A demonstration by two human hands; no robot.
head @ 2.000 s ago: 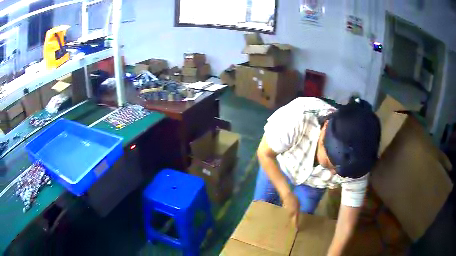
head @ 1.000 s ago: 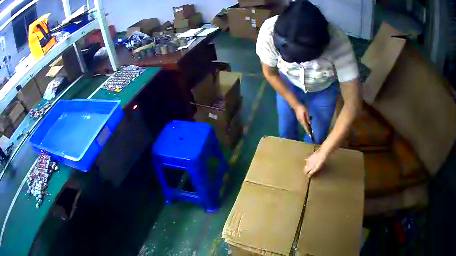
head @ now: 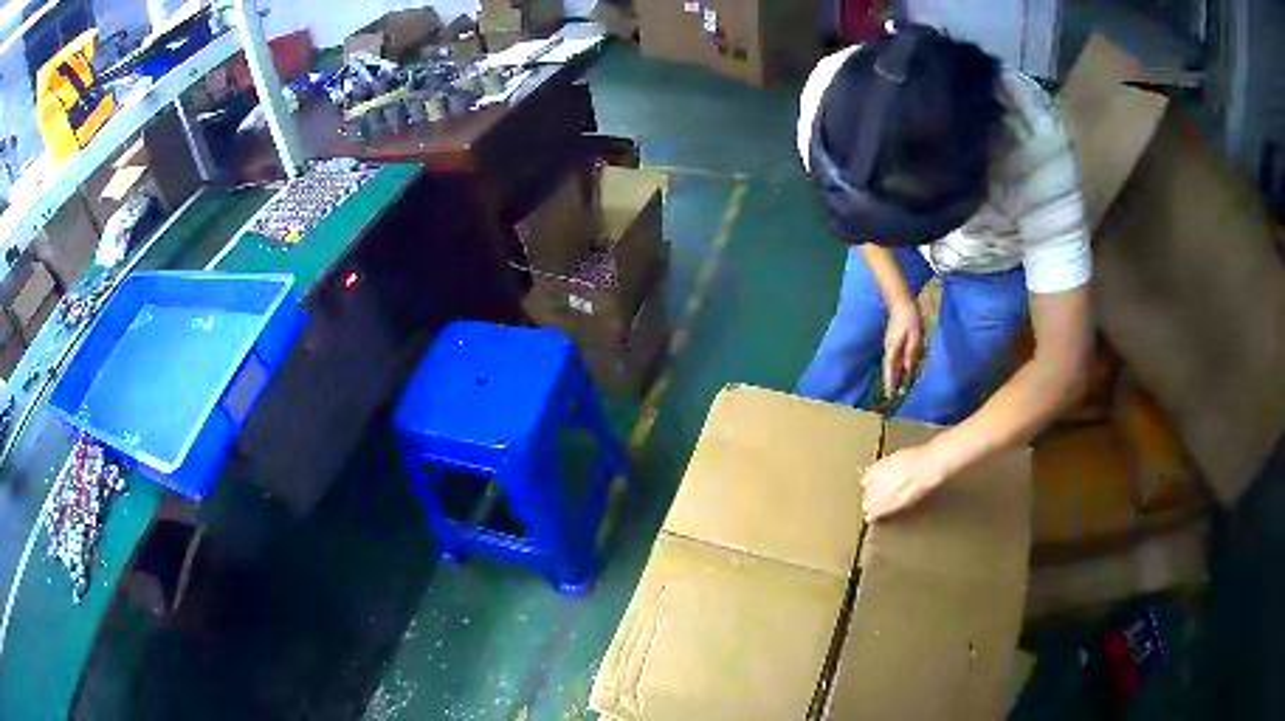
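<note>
Neither of my hands is in the picture. A large brown carton (head: 761, 472) stands nearest in front of me, its top flaps folded shut with a dark seam between them. Another person (head: 1050, 254) in a dark cap, light patterned top and jeans bends over its far side. One of that person's hands lies on the top beside the seam. The other holds a thin dark tool at the seam's far end; what tool it is, I cannot tell.
A blue stool (head: 486, 387) stands left of the carton. A blue tray (head: 176, 366) lies on the green bench (head: 141, 542) between heaps of tiny parts. An open carton (head: 599, 268) stands behind the stool. Large cardboard panels (head: 1184, 282) lean at the right.
My view has tilted down, so the carton top now shows more fully. The other person leans lower over the carton, one hand on its top and the tool at the seam.
</note>
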